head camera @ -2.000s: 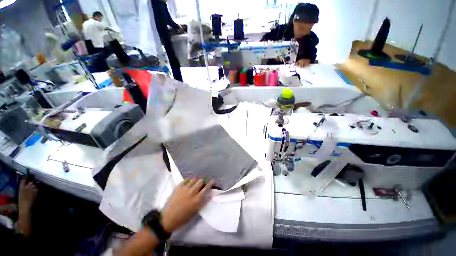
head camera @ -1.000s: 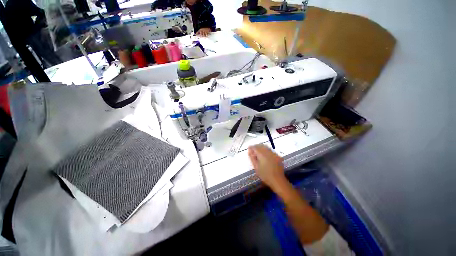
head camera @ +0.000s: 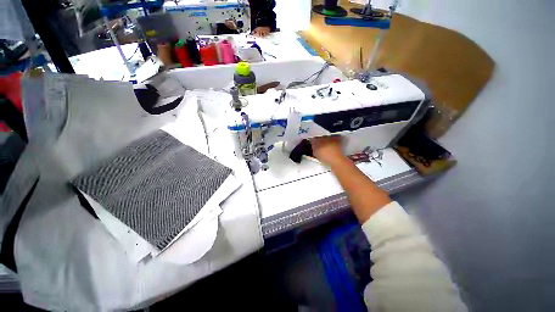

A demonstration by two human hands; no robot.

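My right hand (head camera: 327,148) reaches onto the bed of the white sewing machine (head camera: 389,96), under its arm. A small dark piece (head camera: 299,150) lies against my fingers. The fingertips are blurred and partly hidden, so I cannot tell whether they grip it. My left hand is out of the picture. A grey, finely striped fabric panel (head camera: 159,186) lies on white paper pieces (head camera: 204,241) at the left. Beneath them a large off-white sheet (head camera: 79,125) spreads over the table and its front edge.
A small bottle with a yellow-green cap (head camera: 244,78) stands behind the machine head. Coloured thread spools (head camera: 209,53) stand farther back. A small red item with metal parts (head camera: 360,156) lies right of my hand. Blue plastic (head camera: 338,268) is below the table. Another person's hand (head camera: 261,30) shows at the back.
My left hand, earlier on the striped panel, has left the picture. My right hand has come in and moved from the bed's front edge to the dark piece. The view has turned right.
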